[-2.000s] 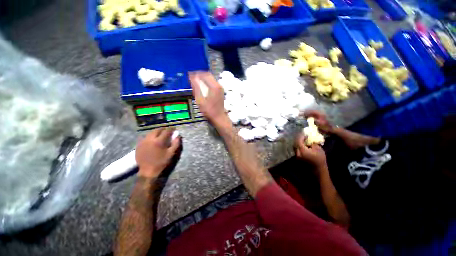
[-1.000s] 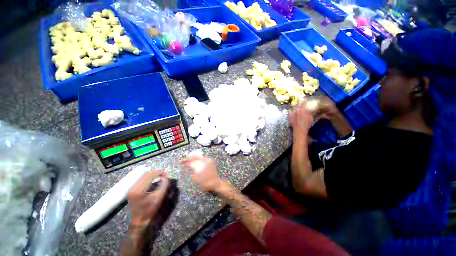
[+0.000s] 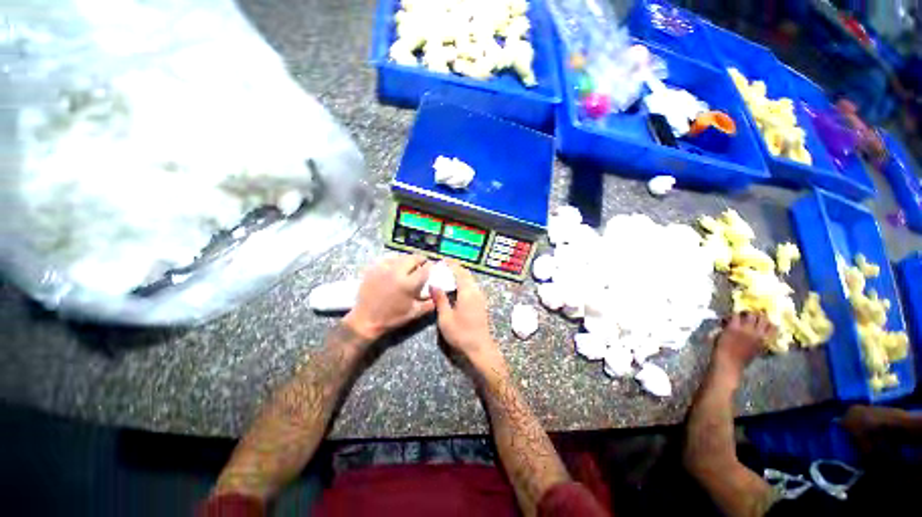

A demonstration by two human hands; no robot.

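My left hand (image 3: 387, 295) and my right hand (image 3: 462, 315) meet in front of the scale, with a small white lump (image 3: 440, 279) between their fingers. The end of a white dough-like roll (image 3: 336, 295) shows left of my left hand; the rest is hidden under it. The blue-topped digital scale (image 3: 480, 167) carries one white lump (image 3: 453, 173) and its displays are lit green. A single white lump (image 3: 525, 320) lies right of my right hand, beside the large pile of white lumps (image 3: 637, 288).
A big clear plastic bag (image 3: 167, 172) of white material covers the left side. Blue trays (image 3: 753, 174) line the far side. Yellow pieces (image 3: 753, 278) lie beyond the white pile, where another person's hand (image 3: 745, 338) reaches in from the right.
My hands have come together at the white lump. A single white lump now lies on the counter between my right hand and the pile. The neighbour's hand has moved to the yellow pieces. The view has shifted.
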